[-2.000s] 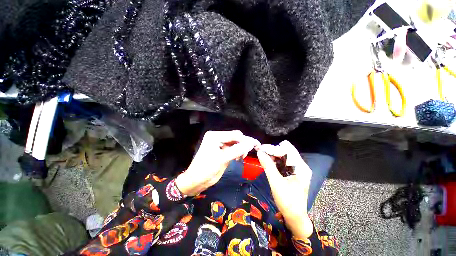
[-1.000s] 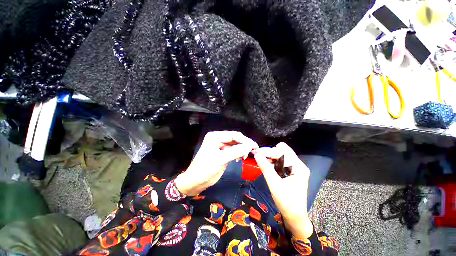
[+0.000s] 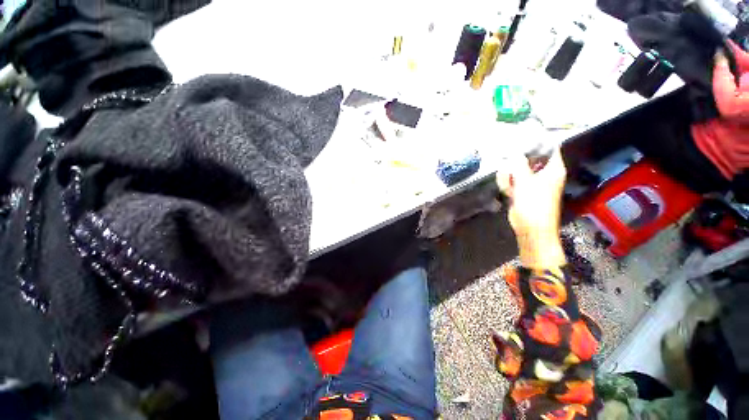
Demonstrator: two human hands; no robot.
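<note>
My right hand (image 3: 535,197) reaches out to the table's front edge at the right, blurred and overexposed. Something small and dark shows at its fingers, but I cannot tell whether it is held. My left hand is out of the picture. The charcoal garment (image 3: 238,156) with flecked black-and-white braid trim (image 3: 123,262) lies on the table at left and hangs over its edge. A dark blue speckled block (image 3: 458,167) sits at the table edge, left of my right hand. A bright green item (image 3: 512,103) lies just beyond the hand.
Black thread cones (image 3: 565,57) and a gold-brown one (image 3: 486,61) are at the back right. Dark flat pieces (image 3: 404,113) lie mid-table. A red stool (image 3: 636,205) stands at right. Another person's red sleeve (image 3: 723,143) shows at the right edge.
The view has swung right. My hands, earlier together at the fingertips over my lap, have parted; the right has moved out to the table edge and the left has left the picture.
</note>
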